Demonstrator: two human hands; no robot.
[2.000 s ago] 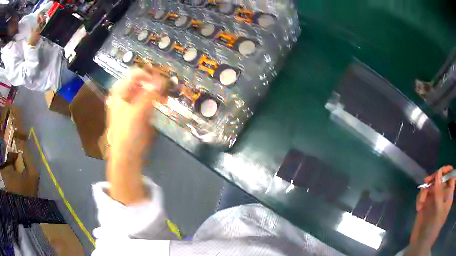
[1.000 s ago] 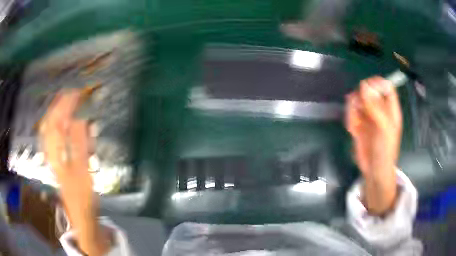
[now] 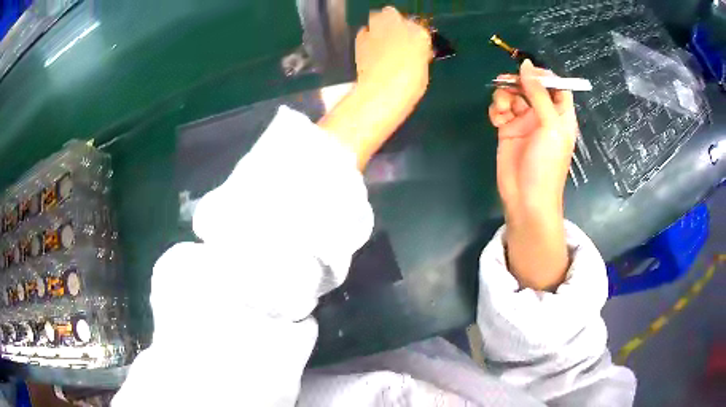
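My left hand (image 3: 392,52) reaches across to the back of the green mat, fingers curled down beside a small dark piece with orange parts (image 3: 440,46). Its fingertips are hidden, so a grip cannot be told. My right hand (image 3: 535,115) holds silver-white tweezers (image 3: 561,83) like a pen, tips pointing left. Just beyond them, a dark module with an orange flex cable (image 3: 503,45) lies on the mat. My left sleeve partly covers a full adhesive sheet (image 3: 231,147) and the cut liner strips (image 3: 370,266).
A clear blister tray (image 3: 99,262) with rows of pale discs and orange cables stands at left. Another clear tray (image 3: 637,135) with crumpled film (image 3: 657,73) lies at right, thin metal tweezers (image 3: 579,163) beside it. A metal stand (image 3: 325,36) is at the back. Blue bin (image 3: 669,250) below right.
The view has swung right. My left hand has moved from the filled tray at left to the back middle of the mat. My right hand still holds the tweezers.
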